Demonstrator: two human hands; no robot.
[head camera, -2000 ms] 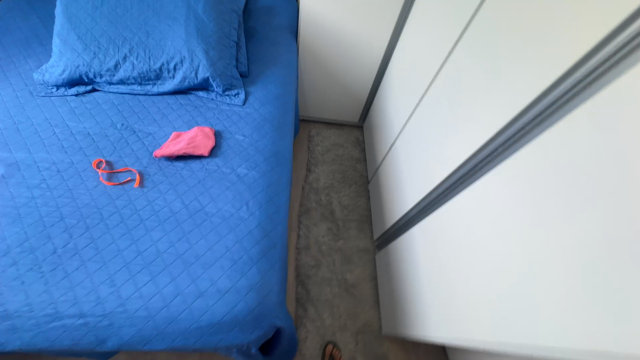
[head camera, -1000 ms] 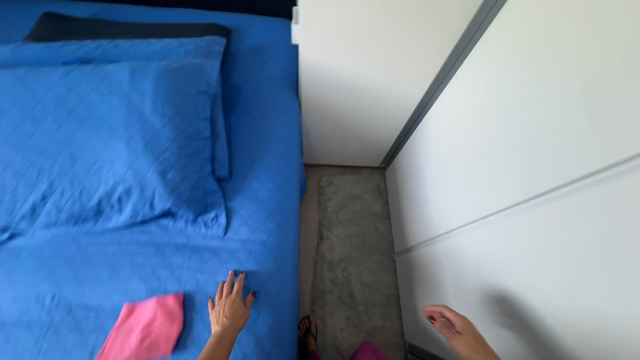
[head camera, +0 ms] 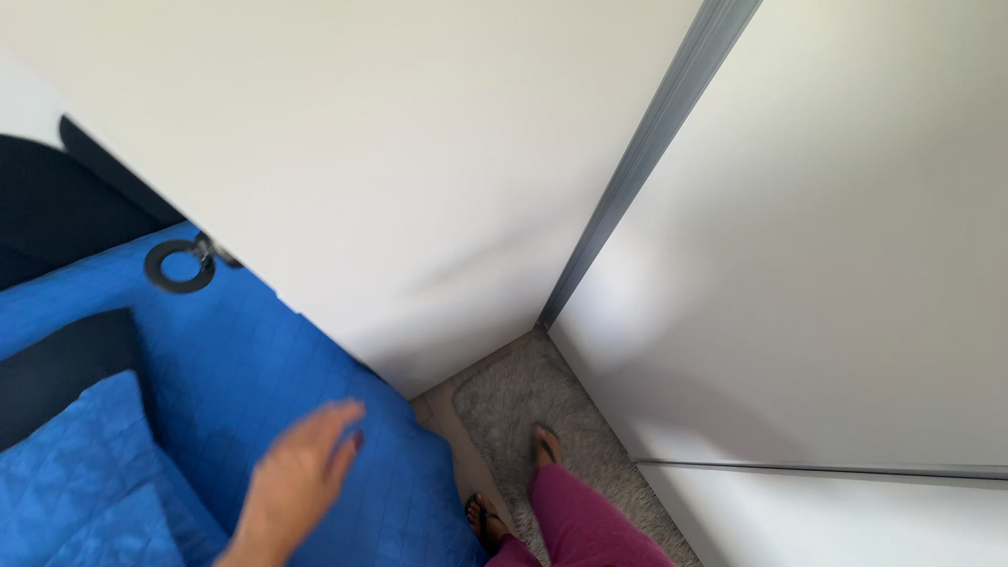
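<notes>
My left hand point(head camera: 299, 472) hovers over the blue quilted bedspread point(head camera: 394, 465), its fingers a little apart and blurred, with nothing held. My right hand is out of the frame. Left of my hand lie a blue quilted pillow point(head camera: 87, 480) and a dark pillow point(head camera: 71, 370) behind it. A black ring-shaped object point(head camera: 179, 266) on a shiny mount sticks out beside the edge of a white panel point(head camera: 378, 197), above the bed's far end.
White wardrobe doors point(head camera: 787, 276) with a grey metal profile point(head camera: 646, 157) stand to the right. A grey shaggy rug point(head camera: 520, 394) lies between bed and wardrobe, with my sandalled feet on and beside it. A dark headboard point(head camera: 63, 205) rises at the left.
The view has moved toward the head of the bed and turned. The pink cloth and my right hand, seen a second ago, are out of view. My left hand is now raised off the bedspread.
</notes>
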